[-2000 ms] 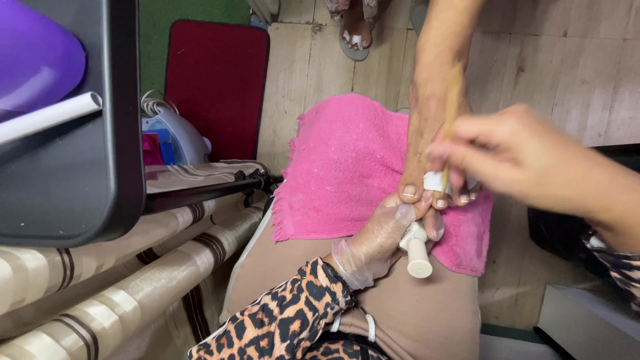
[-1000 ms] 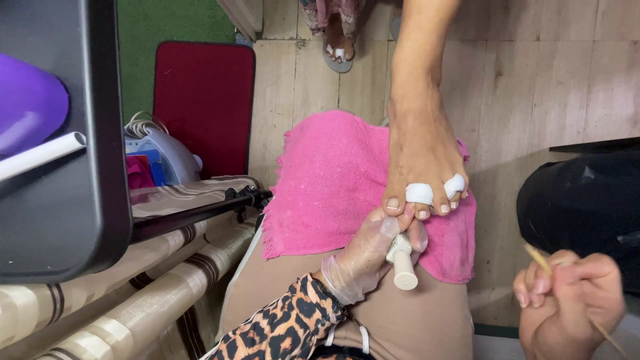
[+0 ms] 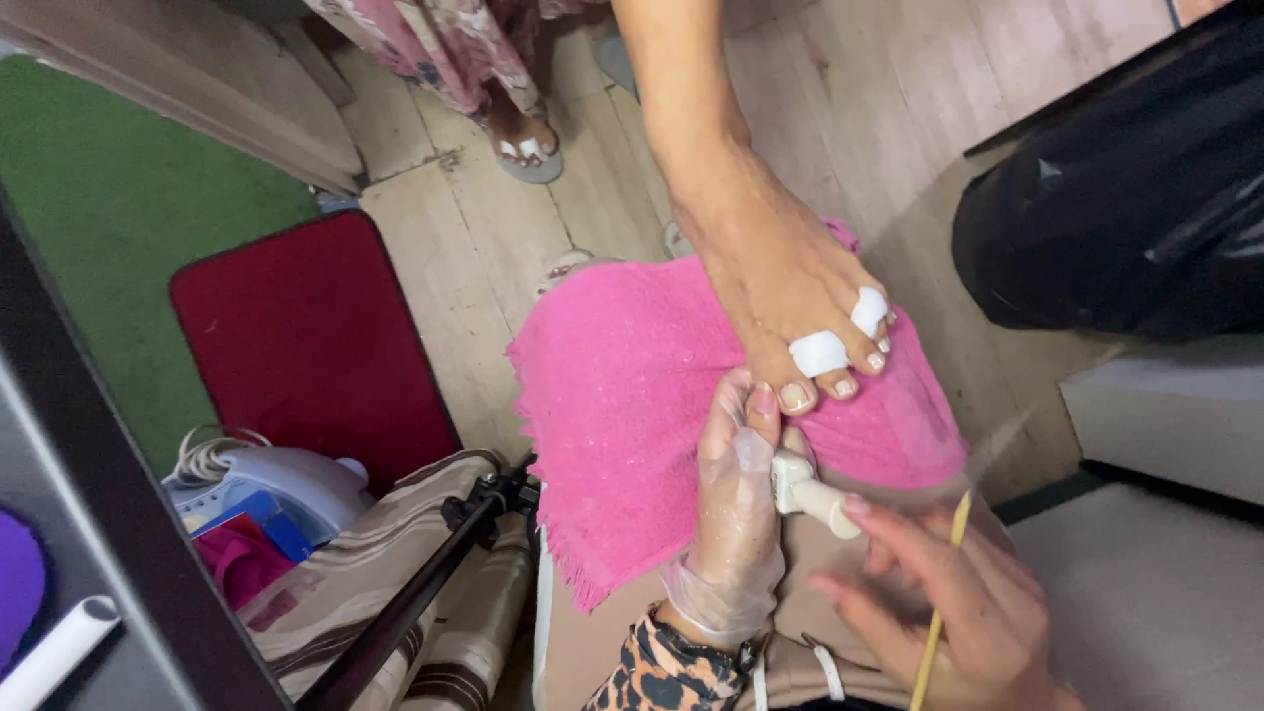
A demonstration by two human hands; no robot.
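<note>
My left hand, in a clear plastic glove, holds a white nail polish bottle just below the big toe of another person's foot. The bottle's pale cap points to the lower right. My bare right hand has its fingertips at that cap, and a thin wooden stick lies between its fingers. White pads sit between the toes, whose nails look light and glossy. The foot is over a pink towel spread on my lap.
A black stand arm and a dark tray's edge are at the lower left. Beyond lie a light blue device and a red mat. Another sandalled foot is at the top, a black-covered object at the right.
My right hand has come in from the lower right to the bottle's cap, with the stick still in it. The view has turned and come closer.
</note>
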